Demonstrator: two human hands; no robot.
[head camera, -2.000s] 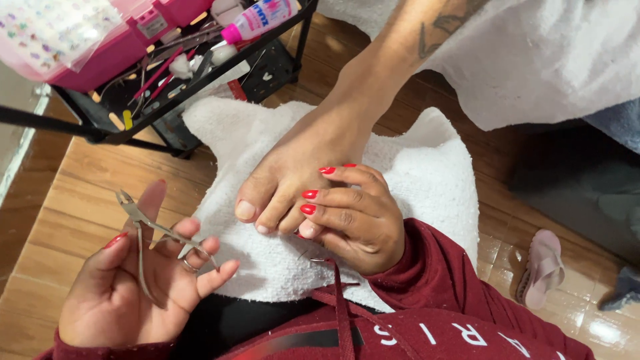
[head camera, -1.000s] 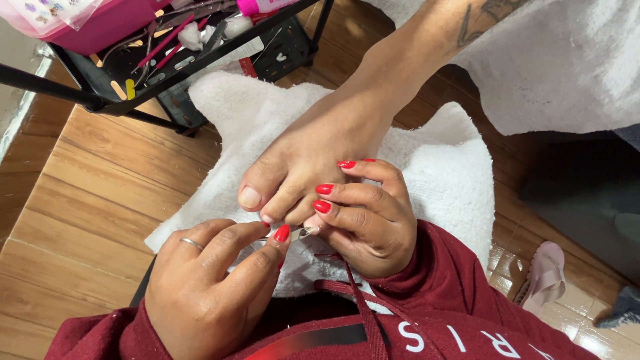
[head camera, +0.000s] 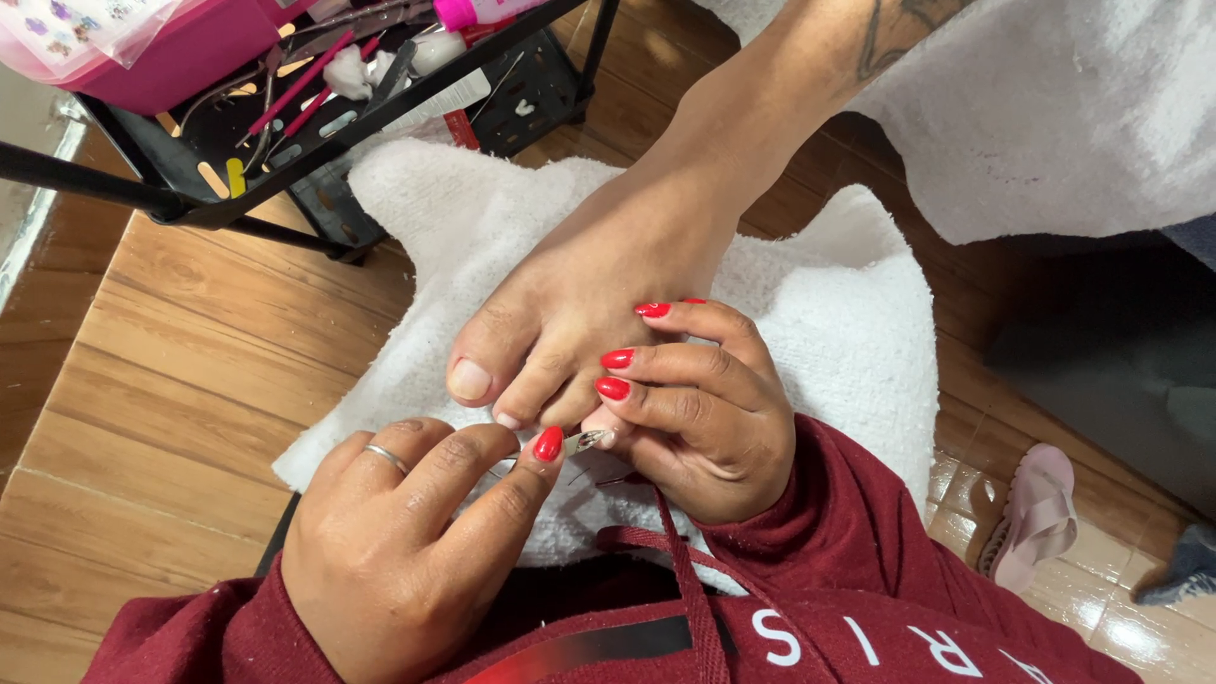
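Observation:
Another person's bare foot (head camera: 608, 275) rests on a white towel (head camera: 836, 313) over my lap. My left hand (head camera: 408, 532), with a silver ring, grips metal cuticle nippers (head camera: 583, 441); most of the tool is hidden under the fingers. The tips of the nippers meet a small toe at the outer side of the foot. My right hand (head camera: 712, 408), red nails up, holds that toe, its fingers resting against the top of the foot.
A black cart (head camera: 332, 142) at the upper left bears a pink case (head camera: 190, 57), cotton (head camera: 348, 72), pink sticks (head camera: 302, 84) and a pink-capped bottle (head camera: 484, 9). A pink sandal (head camera: 1035, 522) lies on the floor at the right. A white cloth (head camera: 1054, 123) hangs at the upper right.
Two seconds ago my left hand lay palm up with the nippers, away from the foot. It has since turned over and come in to the small toe. My right hand stays at the toes.

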